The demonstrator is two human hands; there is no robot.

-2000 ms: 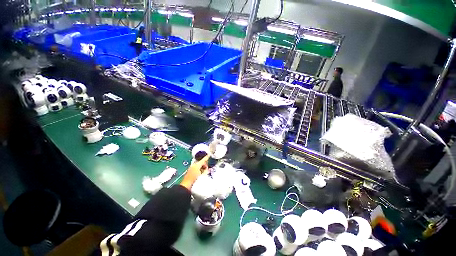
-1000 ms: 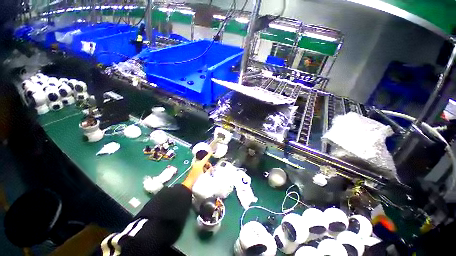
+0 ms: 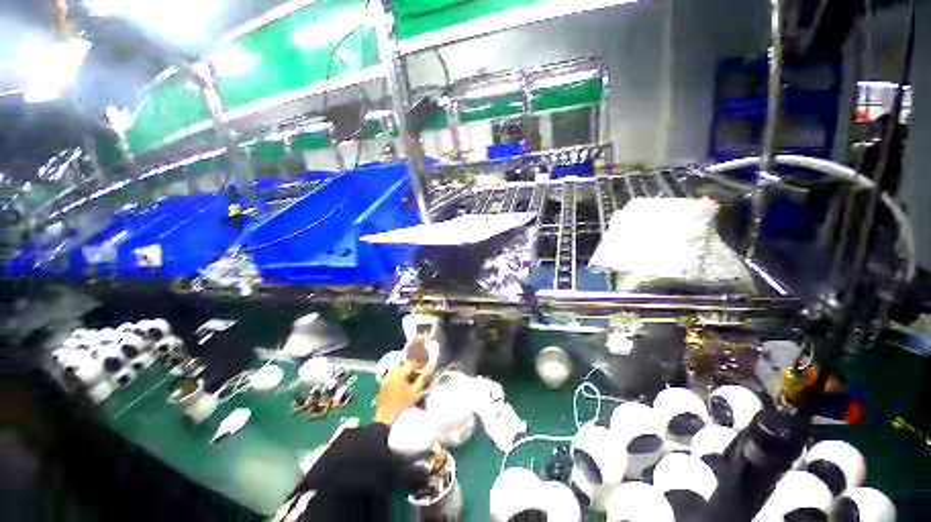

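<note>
My left hand (image 3: 401, 389), in a dark striped sleeve, reaches up from the bottom centre. Its fingers are on a white camera housing (image 3: 421, 327) with round openings, upright at the back of the bench. White shells (image 3: 449, 408) lie just right of the hand. An open camera base (image 3: 436, 487) with exposed wiring stands below, partly behind the sleeve. A dark, blurred, arm-like shape (image 3: 753, 459) crosses the finished cameras (image 3: 679, 479) at the right. It may be my right sleeve; no right hand can be made out.
More cameras (image 3: 112, 352) are massed at the far left. Small circuit parts (image 3: 325, 393) and another open base (image 3: 192, 401) lie left of centre. A white cable (image 3: 531, 438) loops on the green mat. Behind are blue bins (image 3: 327, 229), a roller conveyor and a bubble-wrap bag (image 3: 669, 245).
The view has swung up and to the right, so more cameras show at the right. The dark shape has appeared over them. My left hand stays at the same white housing.
</note>
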